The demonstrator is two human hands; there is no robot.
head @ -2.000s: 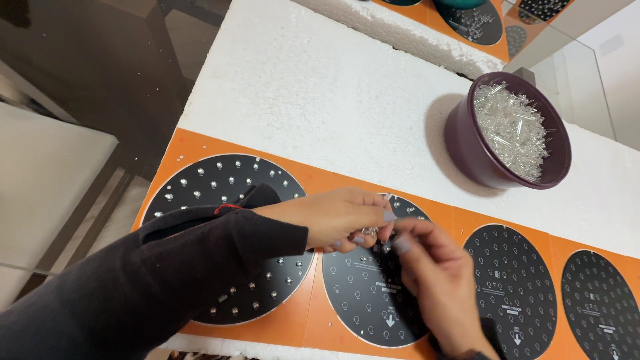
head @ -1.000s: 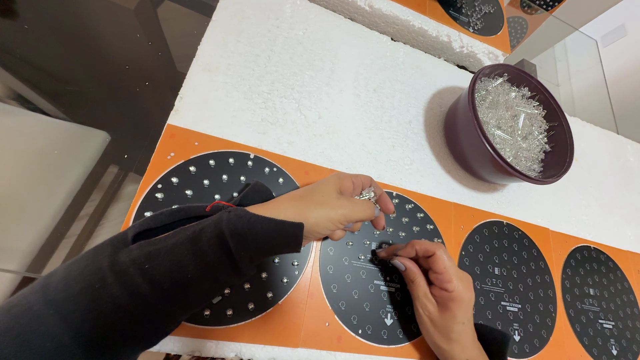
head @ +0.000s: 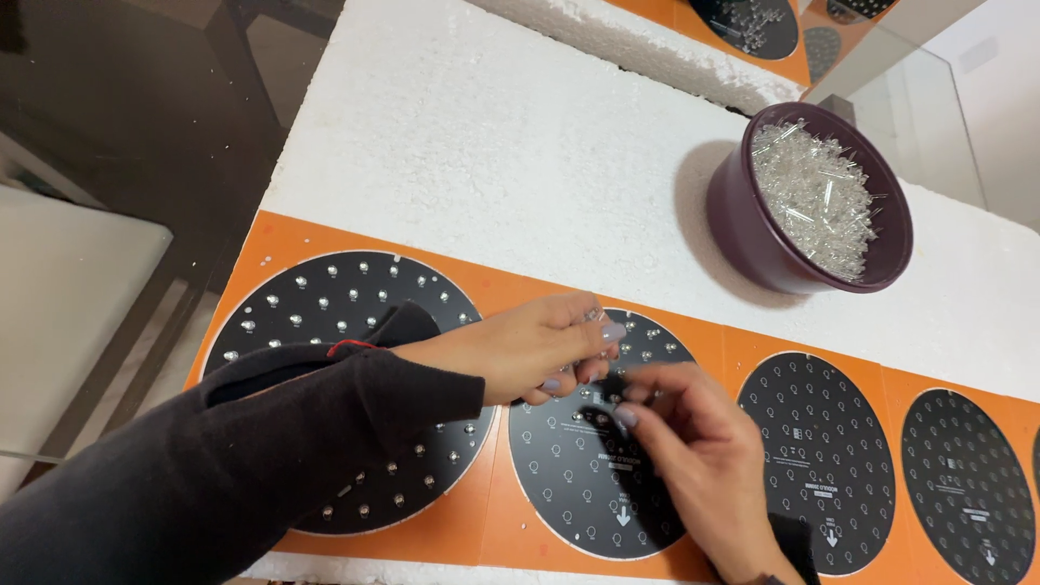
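My left hand [head: 536, 345] is curled around several clear LEDs, above the upper left of a round black circuit board [head: 569, 504] set in an orange panel. My right hand [head: 703, 439] is over the same board's right side, its thumb and index finger near each other and blurred; whether they hold an LED cannot be told. Clear LEDs [head: 646, 353] stand in the board's upper part, while its lower part shows printed outlines. Under my left sleeve lies a round board [head: 325, 280] dotted with LEDs. A purple plastic tub [head: 731, 219] full of clear LEDs stands behind my hands.
Two more round black boards [head: 821, 487] [head: 967, 487] with printed outlines lie to the right. White foam [head: 487, 146] supports the panels and tub. Beyond a raised foam edge [head: 650, 53] lies another board with loose LEDs [head: 751, 28]. A dark glossy surface [head: 162, 106] is at left.
My right hand was close to my left hand two seconds ago, then moved down over the board. It is now still over the board, slightly apart from my left hand, which keeps its LEDs.
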